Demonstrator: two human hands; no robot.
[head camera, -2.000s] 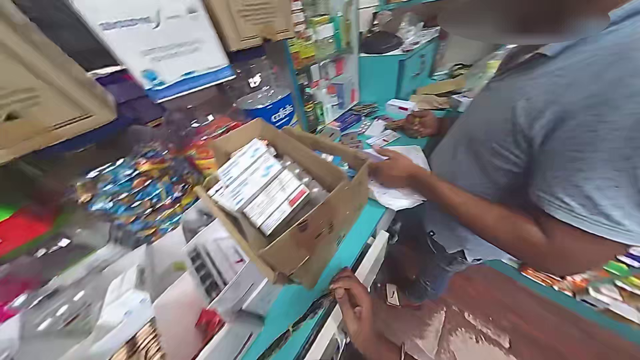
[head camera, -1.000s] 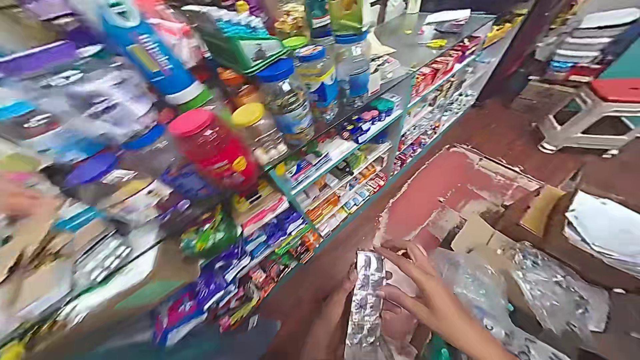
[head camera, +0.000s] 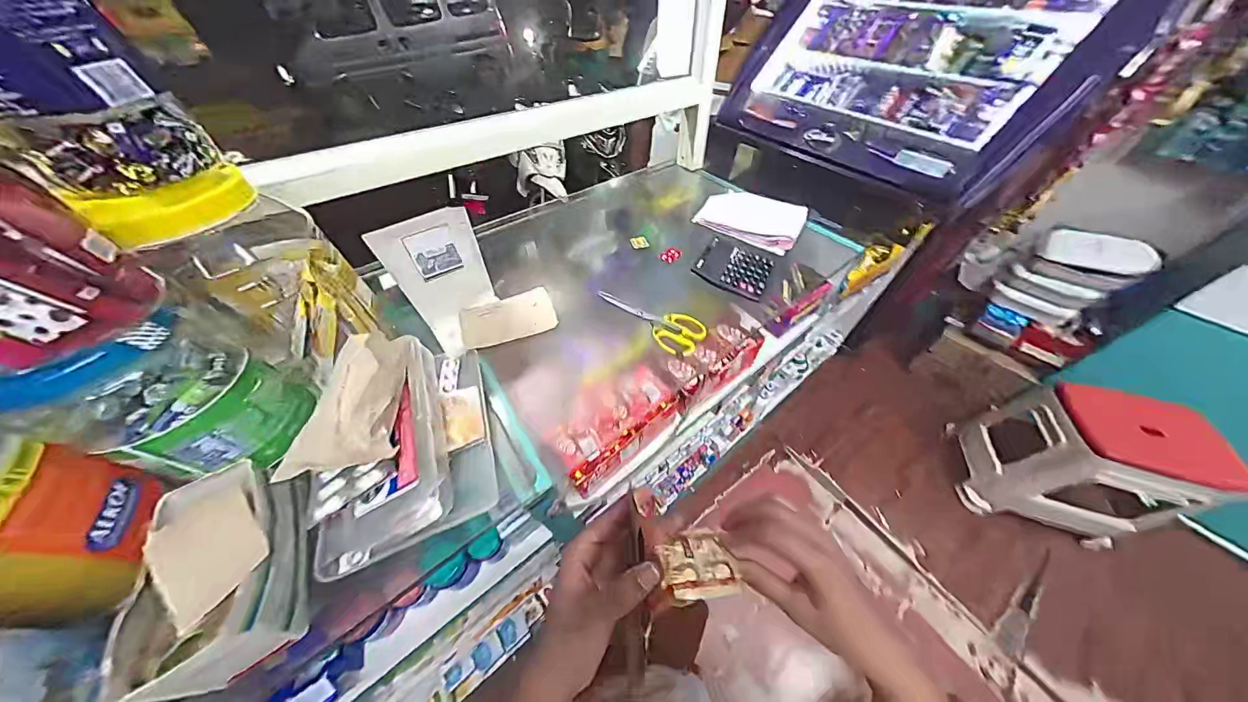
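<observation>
Low in the head view, my left hand (head camera: 600, 575) grips the left side of a small gold blister strip (head camera: 698, 567), thumb on top. My right hand (head camera: 790, 556) holds the strip's right edge with its fingertips; its outline is blurred. Something thin and dark runs down beside my left fingers, too blurred to name. Beyond the hands is a glass counter (head camera: 546, 390), bearing yellow-handled scissors (head camera: 678, 333), a black calculator (head camera: 736, 268), folded white paper (head camera: 751, 220) and red-wrapped sweets (head camera: 624, 419).
Plastic jars (head camera: 214, 419) crowd the left, beside a clear tray (head camera: 380, 526) with blister packs and a brown paper bag (head camera: 346, 414). A red-topped stool (head camera: 1150, 434) stands on the right. A lit display cooler (head camera: 897, 78) is behind the counter, near a white window frame (head camera: 487, 136).
The view has swung widely, from a person at a teal counter to jars and shelves, then to this glass counter. A silver blister strip was at my hands one second ago; a gold one is there now.
</observation>
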